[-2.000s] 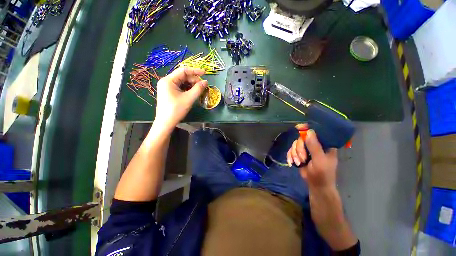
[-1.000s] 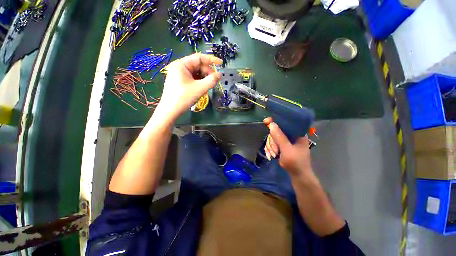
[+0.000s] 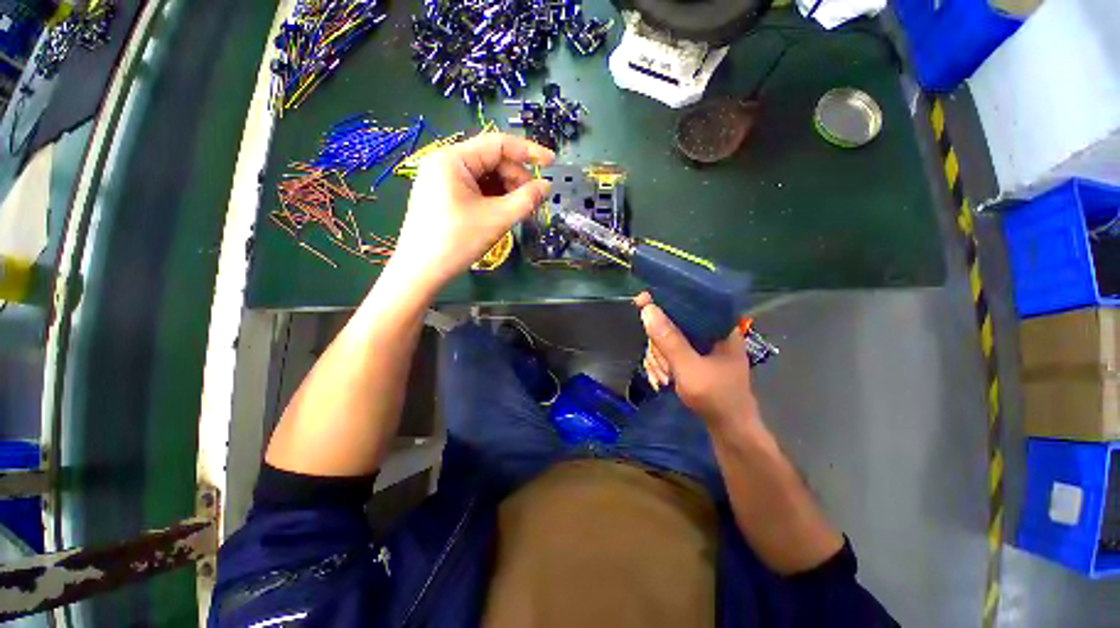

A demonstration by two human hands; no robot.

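Observation:
The dark square soldering fixture (image 3: 597,249) sits near the bench's front edge. My right hand (image 3: 698,362) grips the dark blue soldering gun (image 3: 688,292), whose metal tip points left over the fixture's left half. My left hand (image 3: 473,202) pinches a thin yellow lead wire (image 3: 538,182) between thumb and forefinger above the fixture's left side. The wire's lower end is near the gun tip; whether they touch is too small to tell. The round flux pot (image 3: 494,253) is partly hidden beside my left wrist.
Red wires (image 3: 313,202), blue wires (image 3: 361,144) and yellow wires (image 3: 432,152) lie left. Dark components (image 3: 491,47) are heaped behind, a smaller pile (image 3: 549,117) nearer. Wired components (image 3: 322,43) lie far left. A brown dish (image 3: 709,131), round tin (image 3: 847,118) and black hood (image 3: 694,15) stand right.
The view has shifted right. Both hands have moved in to the fixture, the left with a yellow wire. Over the last second the gun has moved slightly left and down.

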